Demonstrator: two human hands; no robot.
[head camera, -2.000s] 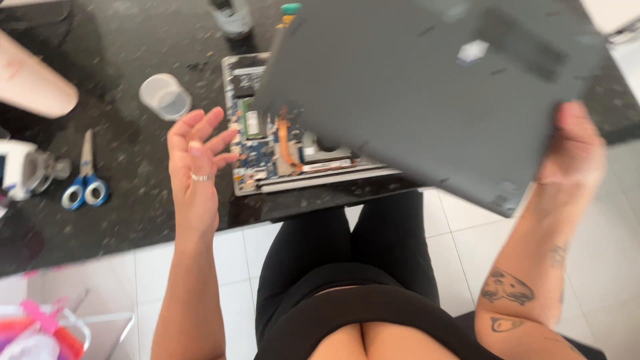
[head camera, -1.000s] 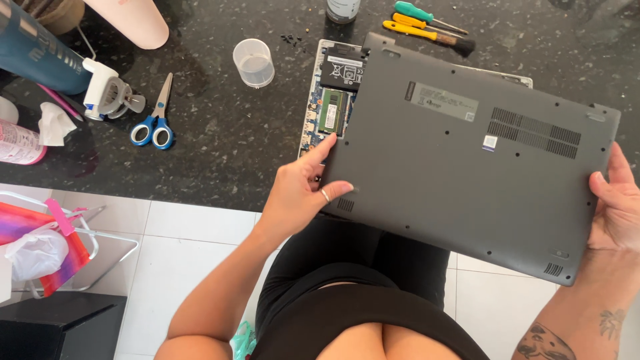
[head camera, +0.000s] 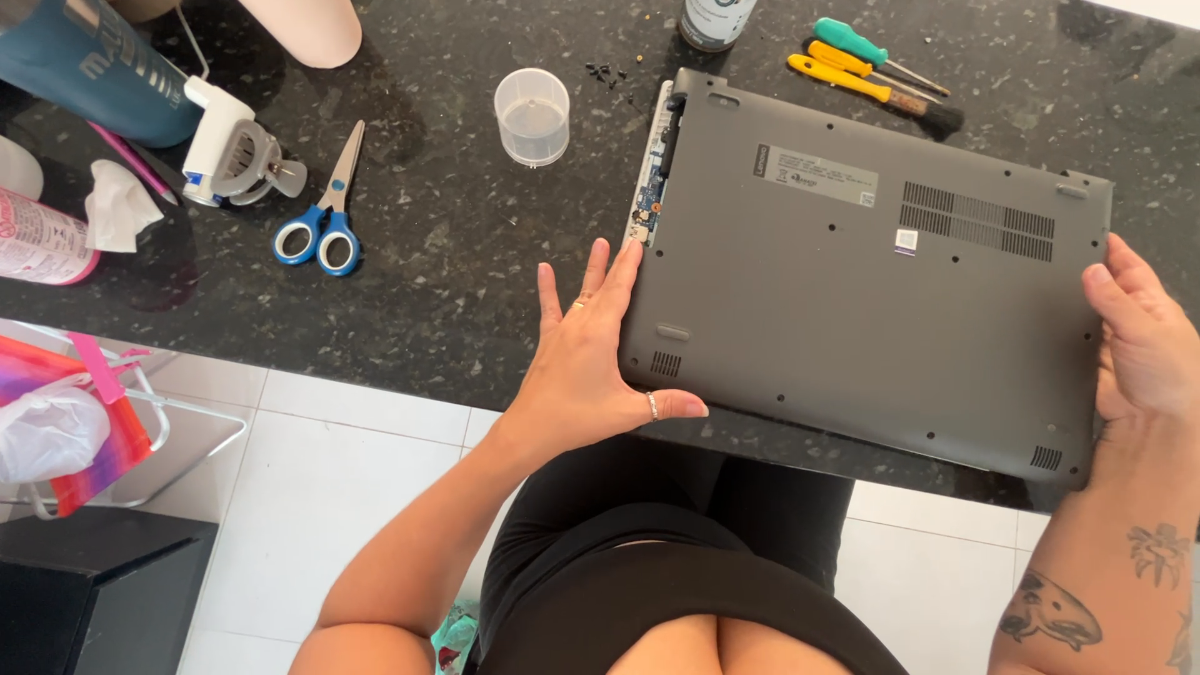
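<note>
A dark grey Lenovo laptop bottom cover (head camera: 872, 309) lies over the opened laptop base (head camera: 649, 202), whose circuit board shows along the left edge. The cover sits slightly off to the right of that edge. My left hand (head camera: 586, 366) rests against the cover's left side, fingers spread, fingertips at the exposed edge and thumb by the lower left corner. With my right hand (head camera: 1139, 328) I grip the cover's right edge, thumb on top; the fingers beneath are partly hidden.
Small black screws (head camera: 614, 80) lie beside a clear plastic cup (head camera: 532, 117). Blue-handled scissors (head camera: 328, 211), a white device (head camera: 225, 145) and a blue bottle (head camera: 103, 70) are at left. Behind the cover are a green-handled screwdriver (head camera: 853, 39), a yellow-handled brush (head camera: 844, 80) and a bottle (head camera: 714, 23).
The cover, earlier held up and tilted, has come down over the laptop base, hiding the memory module and most internals. My left hand has moved to its left edge.
</note>
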